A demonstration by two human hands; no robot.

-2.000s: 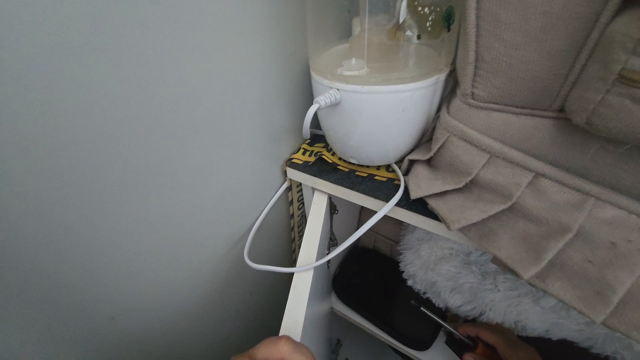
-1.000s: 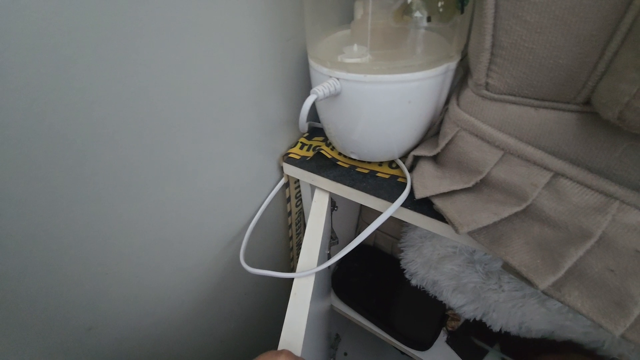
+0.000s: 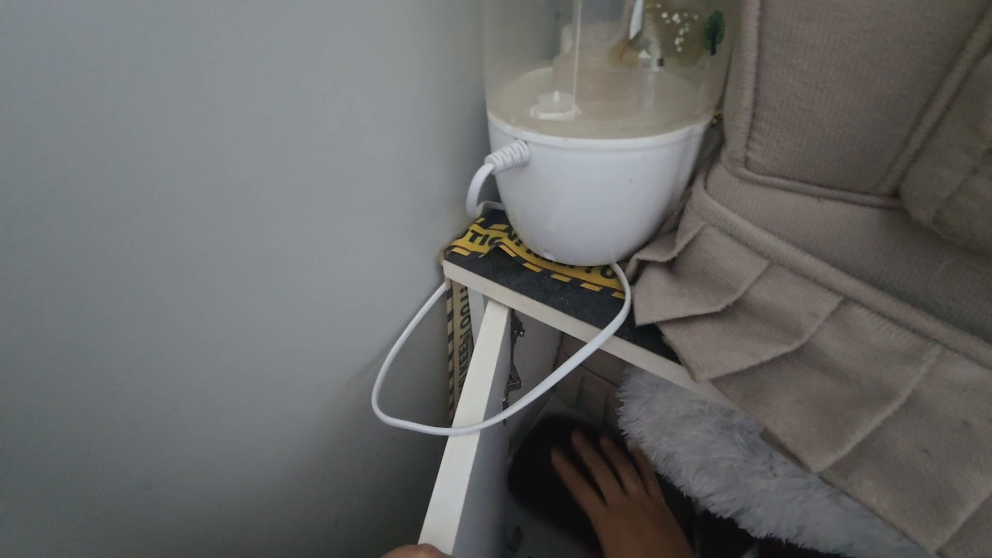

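Note:
Inside a white cabinet, my right hand (image 3: 620, 496) lies with its fingers spread on a black item (image 3: 542, 465), whose kind I cannot tell. Only a bit of my left hand (image 3: 417, 552) shows at the bottom edge, against the lower end of the white cabinet door (image 3: 469, 434); its fingers are hidden. The door stands swung out. Above, a humidifier-like appliance with a white base (image 3: 597, 194) and a clear tank (image 3: 612, 85) rests on the cabinet top (image 3: 542, 283). Its white power cord (image 3: 558, 376) loops down in front of the door.
Yellow and black caution tape (image 3: 488, 236) covers part of the cabinet top and its side. A grey wall (image 3: 232, 271) is at the left. Beige pleated upholstery (image 3: 806, 325) overhangs the cabinet at the right, with grey fluffy fabric (image 3: 713, 442) below it. A metal hinge (image 3: 514, 364) joins the door.
Two seconds ago my right hand held a thin metal-shafted tool at the lower right. Now that hand is on the black item, and the tool is not seen.

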